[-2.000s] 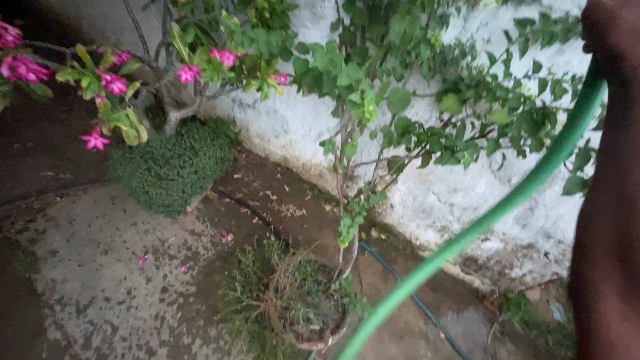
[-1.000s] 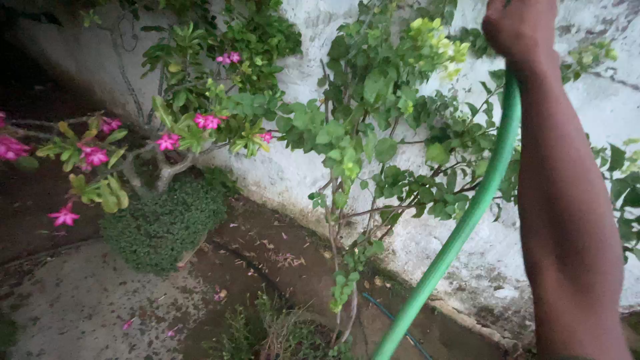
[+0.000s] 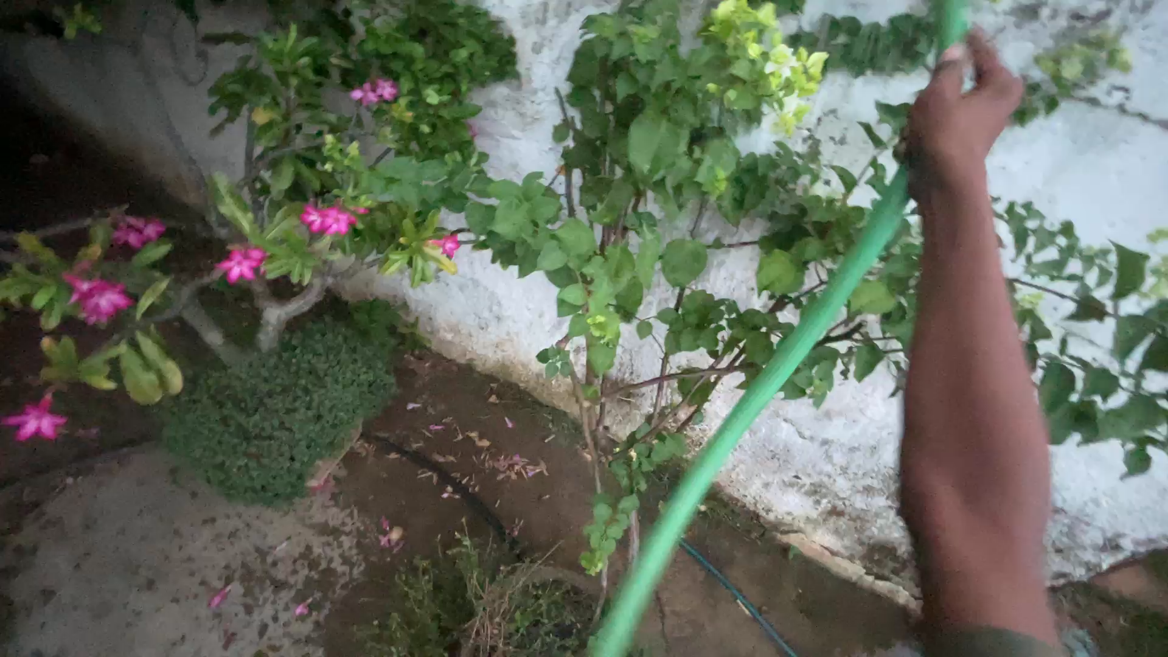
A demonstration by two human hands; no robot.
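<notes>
My right hand (image 3: 958, 119) is raised at the upper right, its fingers closed around a green garden hose (image 3: 776, 365). The hose runs from the top edge, through the hand, down to the bottom middle of the view; its end is out of view. Behind the hose and hand, a leafy climbing shrub (image 3: 630, 237) with some yellow-green leaves grows against the wall. My left hand is not in view.
A white, weathered wall (image 3: 821, 465) crosses behind the plants. At left stands a pink-flowered shrub (image 3: 274, 310) above a low bushy plant (image 3: 283, 411). Fallen petals lie on the soil (image 3: 456, 401). A thin blue hose (image 3: 739, 598) and a dry potted plant (image 3: 511, 602) are at the bottom.
The view has shifted upward, showing more of the wall and shrub. My right hand, partly cut off at the edge earlier, now shows whole, still on the hose.
</notes>
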